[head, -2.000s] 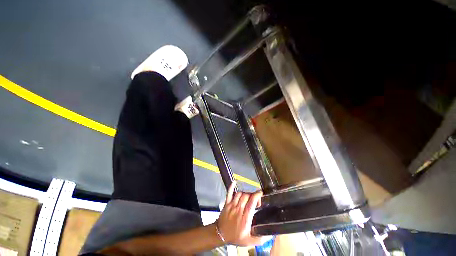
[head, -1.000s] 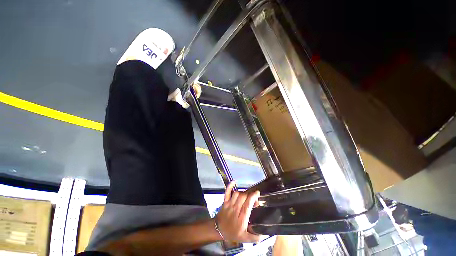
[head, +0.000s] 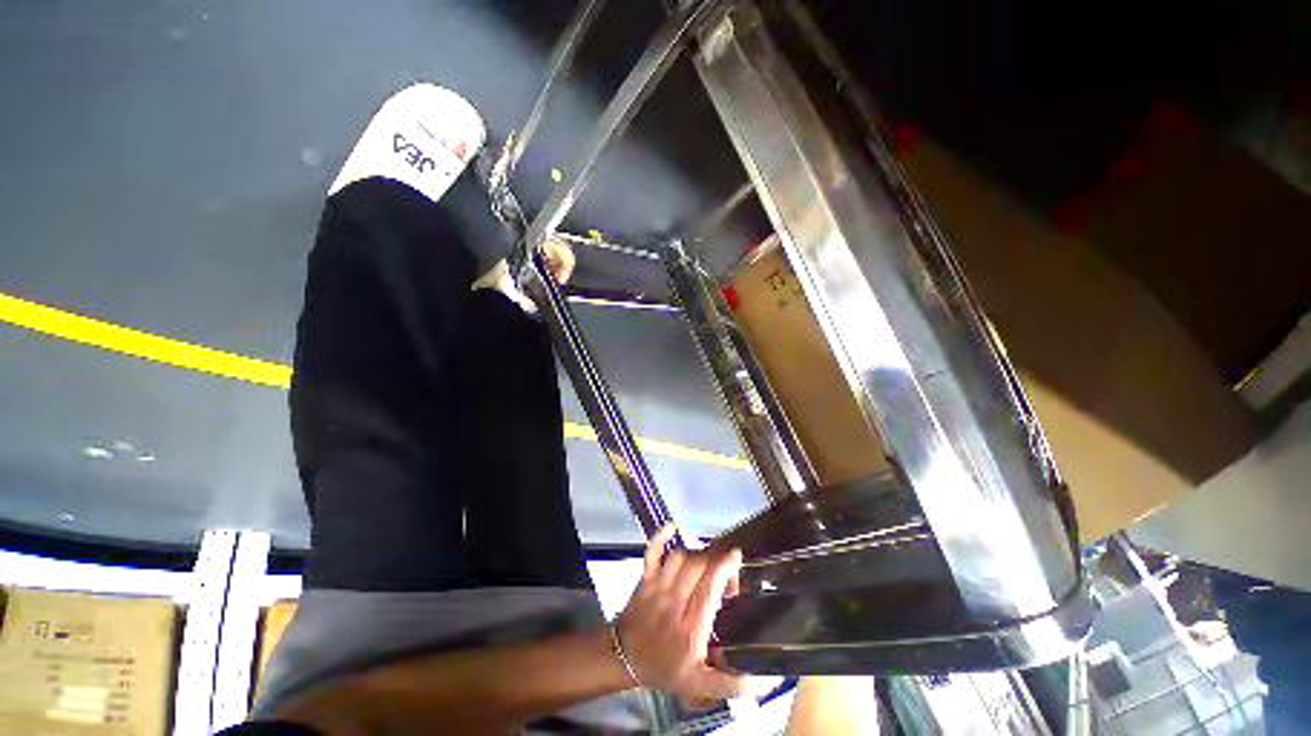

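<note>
A metal-framed stool (head: 884, 360) with shiny tube legs is tilted, its dark seat part at the lower end and its legs pointing up the picture. My left hand (head: 679, 621) comes from the lower left and grips the stool's lower left edge, fingers over the rim. A bare forearm (head: 834, 707), seemingly my right, shows at the bottom edge below the stool. My right hand is hidden behind the stool or cut off.
My black-trousered legs (head: 431, 403) and a white shoe (head: 417, 141) are left of the stool. A brown carton (head: 1114, 388) is behind it. A yellow line (head: 144, 341) crosses the dark floor. Another carton (head: 86, 661) stands lower left beside a white post (head: 230, 618). Grey items (head: 1179, 676) lie lower right.
The stool has shifted slightly and looks larger, its upper end further up and left. My left hand keeps its grip. More of the carton behind it shows.
</note>
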